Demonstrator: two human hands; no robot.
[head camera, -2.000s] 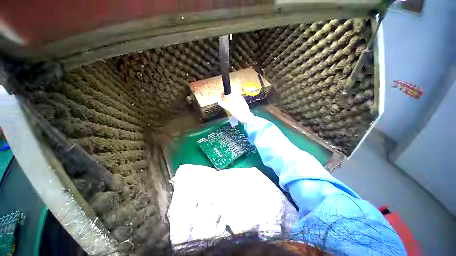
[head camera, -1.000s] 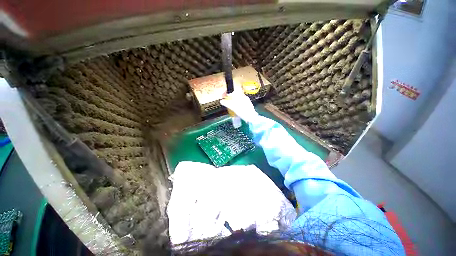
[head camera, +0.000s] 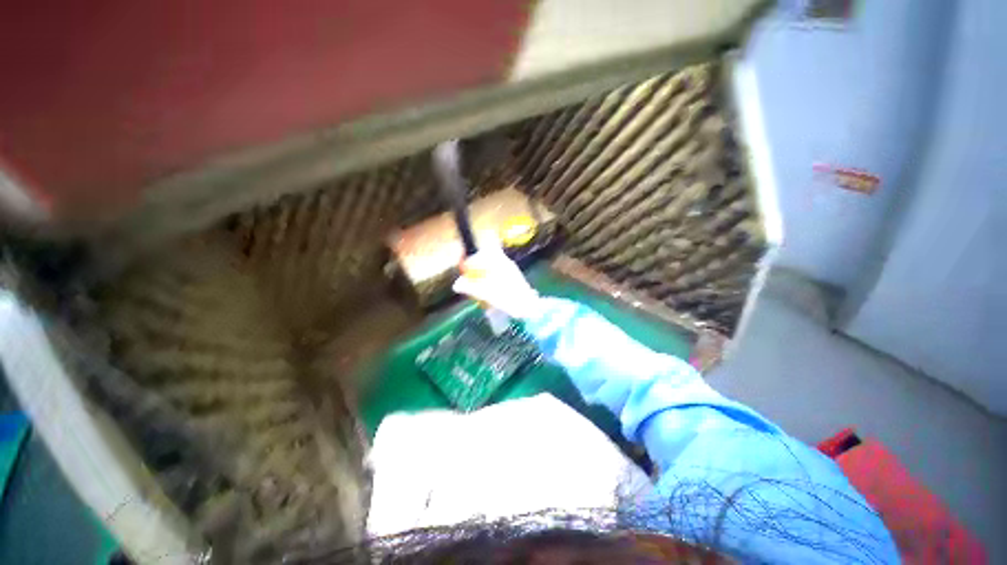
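Note:
My right hand (head camera: 497, 284), in a pale glove with a light blue sleeve, reaches into the booth. It is closed around the lower end of a dark bar-like tool (head camera: 460, 210) that points upward. A pale tip shows below the hand, over the upper right part of a green circuit board (head camera: 464, 370). The board lies flat on green matting (head camera: 381, 381). A large white cloth or bag (head camera: 491, 464) covers the near side. My left hand is not visible. The picture is blurred.
A yellowish box (head camera: 431, 252) with a yellow spot stands at the booth's back. Brown ridged foam (head camera: 640, 166) lines the walls. The red and cream lid (head camera: 331, 77) hangs overhead. A red object (head camera: 900, 497) is at lower right.
The view has shifted and blurred, and the lid fills more of the top. The booth's contents appear lower and further left. My right hand still holds the tool over the board.

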